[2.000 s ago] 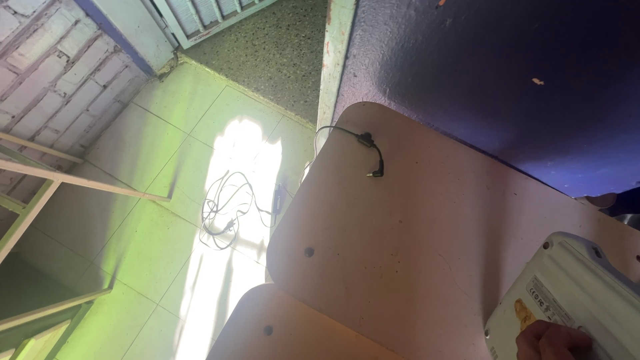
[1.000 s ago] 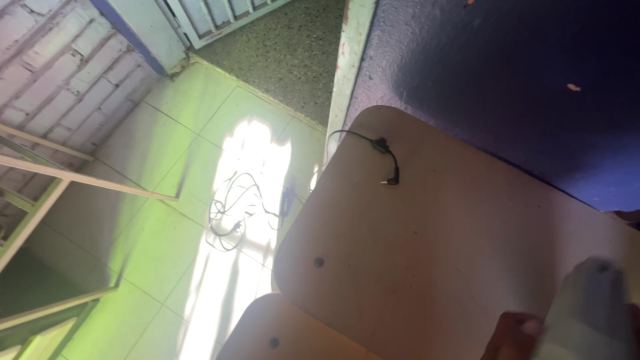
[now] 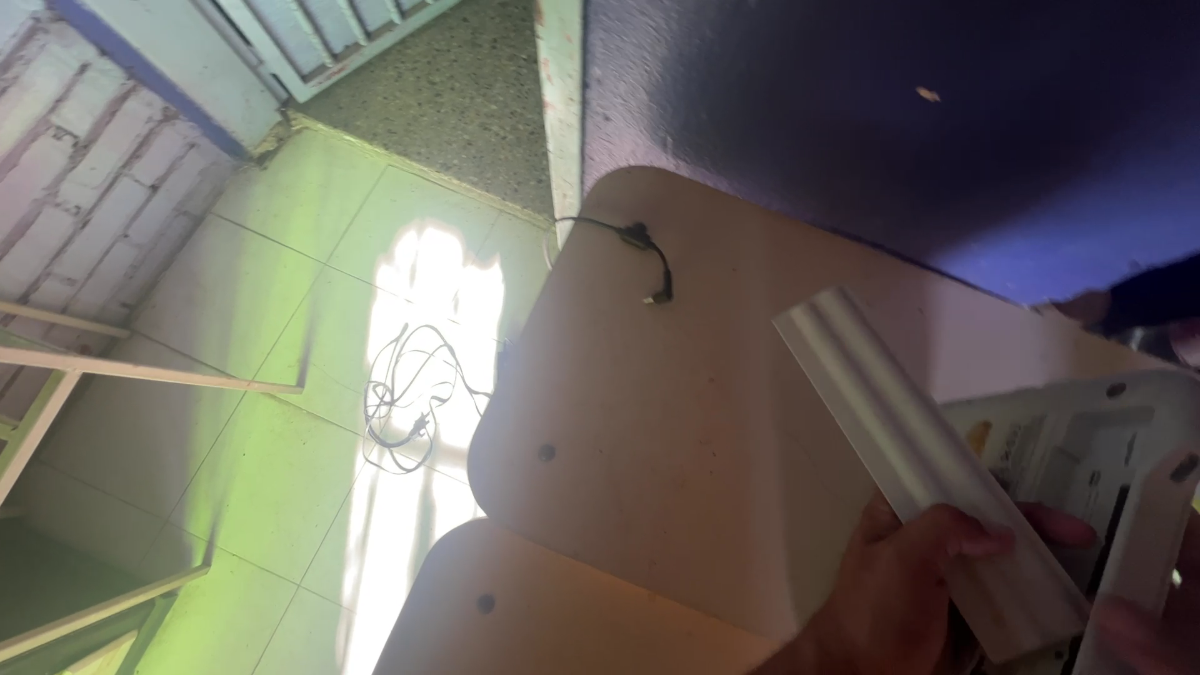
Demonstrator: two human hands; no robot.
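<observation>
A white laptop (image 3: 1012, 403) lies underside up at the lower right of the head view, with an open recess in its underside. My left hand (image 3: 900, 581) is closed around a long white battery pack (image 3: 900, 422), thumb on top and fingertips showing past its far side. The pack is tilted above the laptop and hides part of it. My right hand (image 3: 1144, 633) is blurred at the lower right corner, close to the pack's lower end and the laptop; its grip cannot be made out.
A black cable with an angled plug (image 3: 664, 281) lies on the pale table (image 3: 656, 394). A second table (image 3: 525, 581) adjoins it. More cable (image 3: 412, 422) lies coiled on the sunlit floor. Another person's hand and dark sleeve (image 3: 1144, 295) are at the right edge, by the dark blue wall (image 3: 797, 112).
The long white battery pack is now up in my left hand, apart from the laptop. Two seconds ago a hand rested on the laptop's underside. The other person's sleeve has come into view.
</observation>
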